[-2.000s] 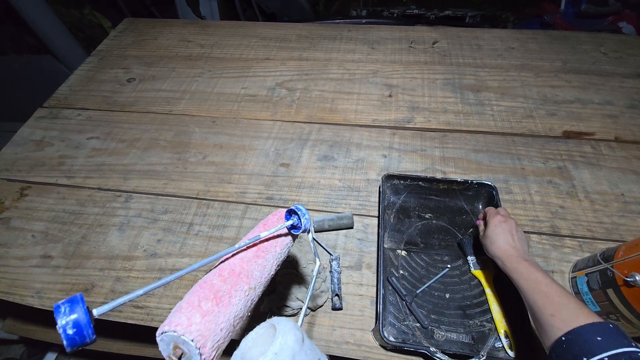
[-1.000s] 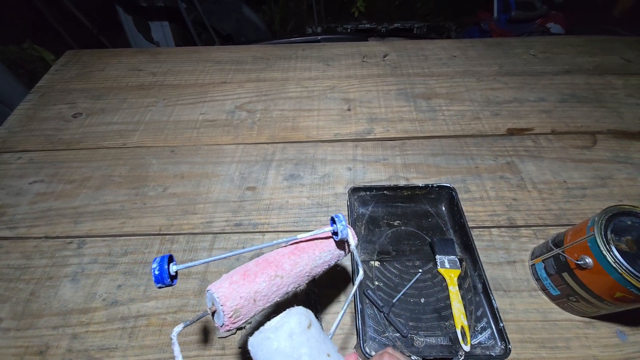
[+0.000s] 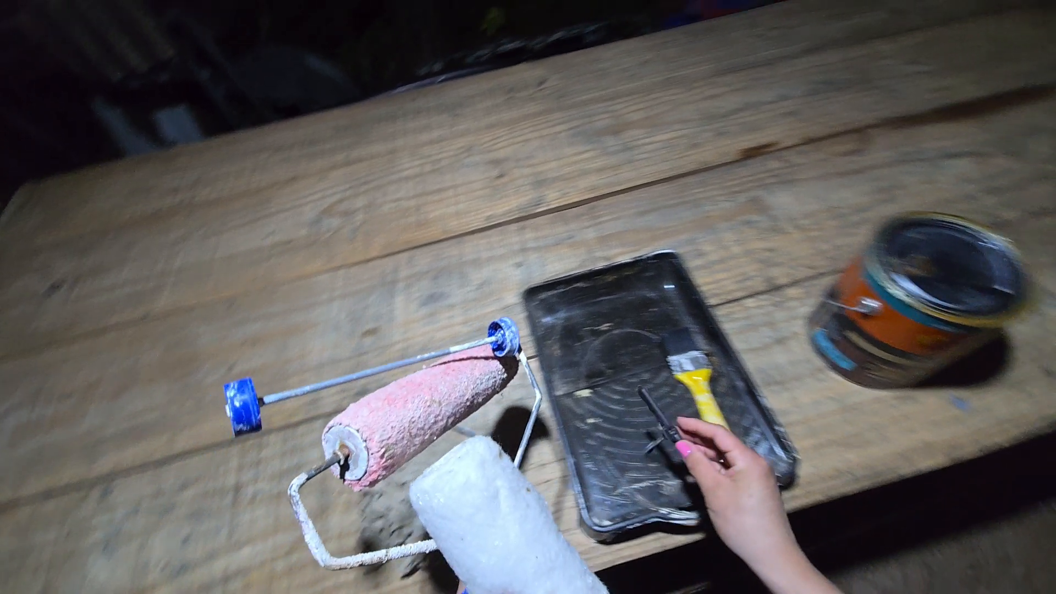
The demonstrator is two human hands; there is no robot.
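Note:
My right hand [image 3: 730, 487] pinches a thin dark rod-like tool [image 3: 656, 411] between thumb and fingers, over the lower part of a black paint tray [image 3: 602, 346]. Beside the fingers, a dark-bristled paintbrush with a yellow handle [image 3: 697, 386] lies in the tray. My left hand is not clearly visible. Left of the tray are a pink fuzzy paint roller [image 3: 425, 404] on a paint-crusted wire frame [image 3: 309, 528], and a metal roller rod with blue end caps [image 3: 375, 371]. A white roller cover [image 3: 503, 520] rises from the bottom edge, closest to the camera.
An orange and dark paint can [image 3: 899, 330] with a dark lid and wire handle stands right of the tray. Everything is on a wooden plank table [image 3: 412, 247], whose front edge runs below the tray. The background beyond the far edge is dark.
Two seconds ago my right hand was at the tray's upper right edge, near the brush. Now it is lower, holding the thin dark tool, which lay in the tray earlier. The view has tilted.

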